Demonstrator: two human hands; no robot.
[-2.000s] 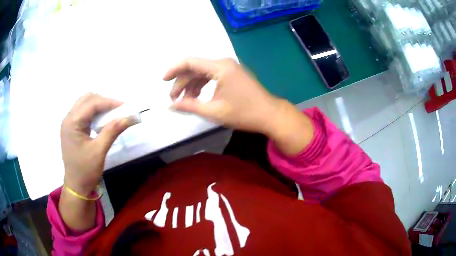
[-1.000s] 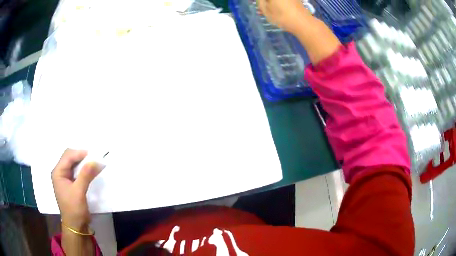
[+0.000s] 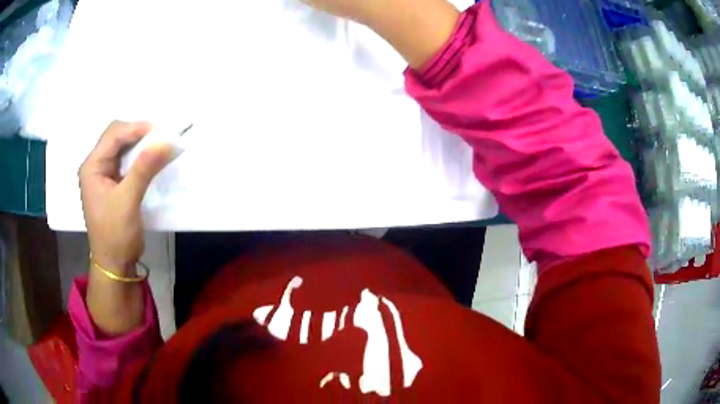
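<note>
My left hand [image 3: 118,177] is closed around a white product body [image 3: 163,140] at the left, above the white work sheet [image 3: 300,150]. A thin dark pin [image 3: 186,129] sticks out of the body's end, pointing up and right. My right arm reaches forward over the sheet. Only the wrist and the back part of my right hand [image 3: 347,6] show at the top edge. Its fingers are cut off by the frame, so what they hold is hidden.
A clear bag with white parts [image 3: 39,71] lies at the upper left. Clear trays over blue ones [image 3: 572,43] stand at the upper right. Stacked filled blister trays [image 3: 683,158] are along the right. A red stool [image 3: 695,264] is partly visible below them.
My right hand has moved from the clear and blue trays leftward to the top of the sheet. My left hand still holds the body. The view has shifted, and both hands appear higher in it.
</note>
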